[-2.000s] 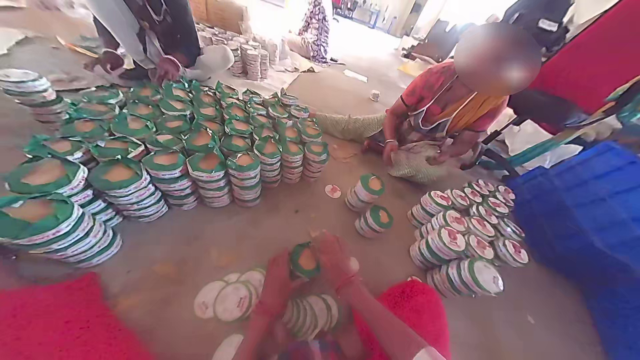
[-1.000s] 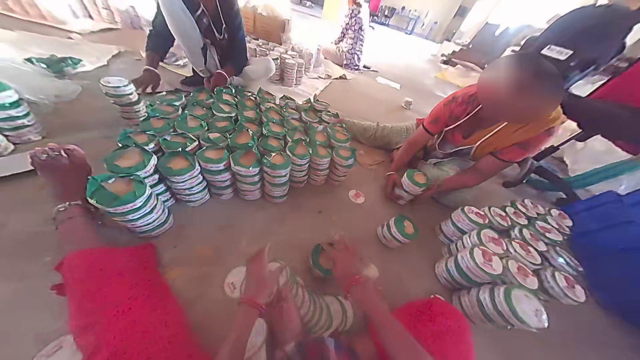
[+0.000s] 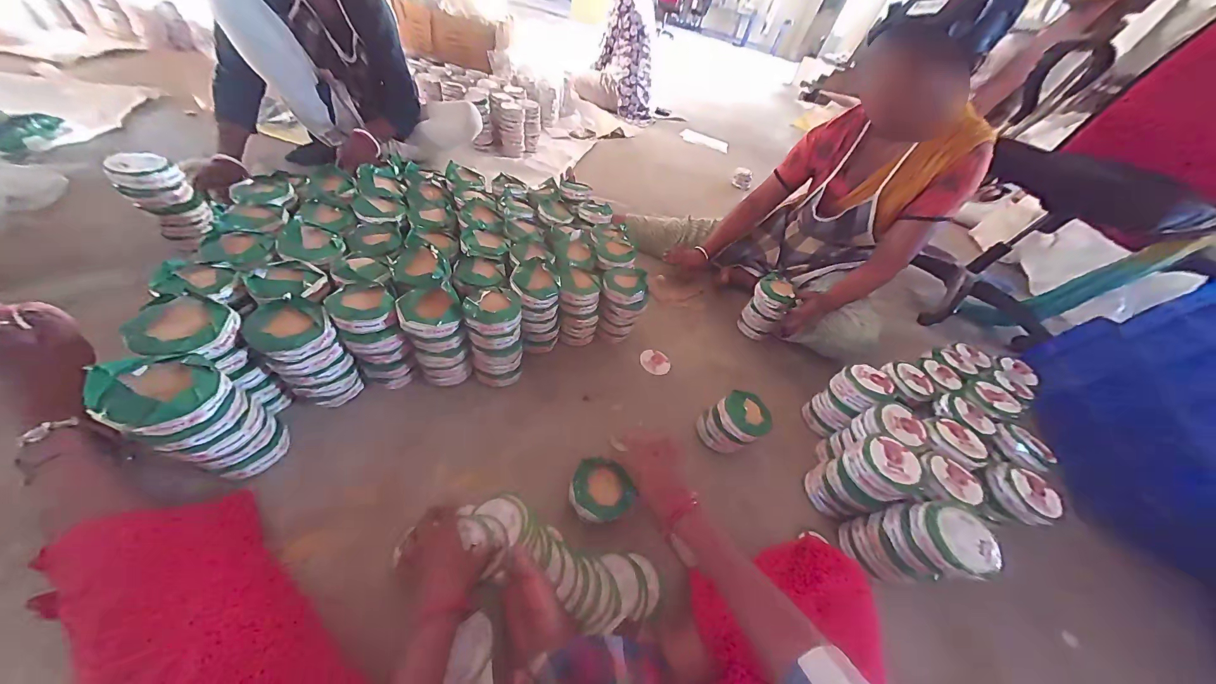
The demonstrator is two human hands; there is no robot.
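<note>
Blurred by motion, my left hand (image 3: 442, 560) is curled around the end of some round white pieces (image 3: 499, 522) at the lower centre. Beside it a row of round, green-edged packets (image 3: 608, 589) leans over on the floor. My right hand (image 3: 655, 465) is at the right side of a short round bundle with an open green wrapper and tan top (image 3: 603, 489); its fingers are too blurred to tell whether they grip it. Another green-topped stack (image 3: 736, 421) stands further right. A single round label (image 3: 655, 362) lies flat beyond my hands.
Many green-topped stacks (image 3: 427, 309) fill the left and centre floor. Packets with printed round tops (image 3: 902, 461) stand at right beside a blue crate or sheet (image 3: 1130, 418). A seated person (image 3: 855, 199) touches a stack (image 3: 768, 306); another person (image 3: 313, 85) bends behind the rows.
My left hand has left the green-topped bundle, which both hands surrounded two seconds ago. The seated person has taken one of the two stacks that stood together near my right hand.
</note>
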